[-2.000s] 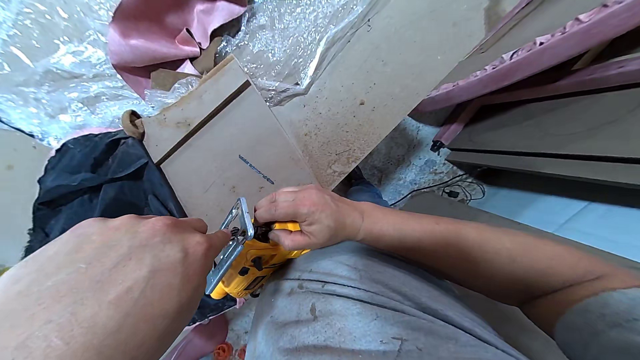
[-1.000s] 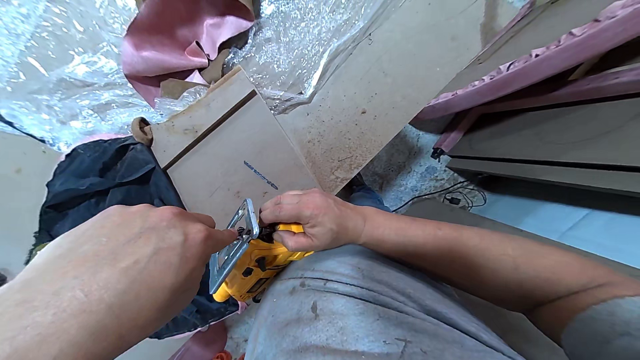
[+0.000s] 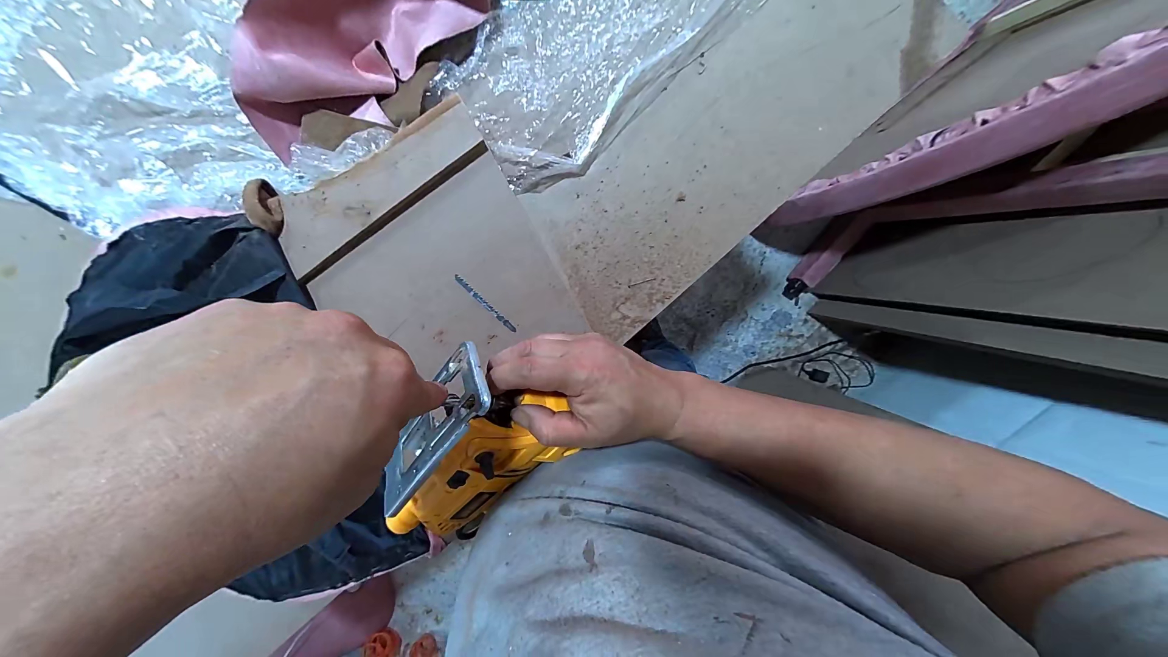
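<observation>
A yellow jigsaw [image 3: 484, 465] lies tilted against a grey-clothed leg, its metal shoe plate [image 3: 429, 465] facing left. My right hand [image 3: 589, 388] grips the jigsaw near the shoe, its thumb bent over the yellow body. My left hand [image 3: 301, 401] is curled, with the index fingertip at the opening in the shoe plate; its thumb is hidden, and whether it pinches anything there cannot be seen. Just beyond the hands, a thin dark-blue jigsaw blade [image 3: 485, 303] rests on a pale wooden board [image 3: 429, 246] that has a dark slot across it.
Clear plastic film [image 3: 137, 119] and pink upholstery material [image 3: 319, 55] lie at the upper left. Black fabric [image 3: 182, 269] is beside the board. A pink-covered frame [image 3: 985, 128] stands at the right, with a black cable [image 3: 835, 365] on the floor below. Sawdust speckles a larger panel [image 3: 657, 210].
</observation>
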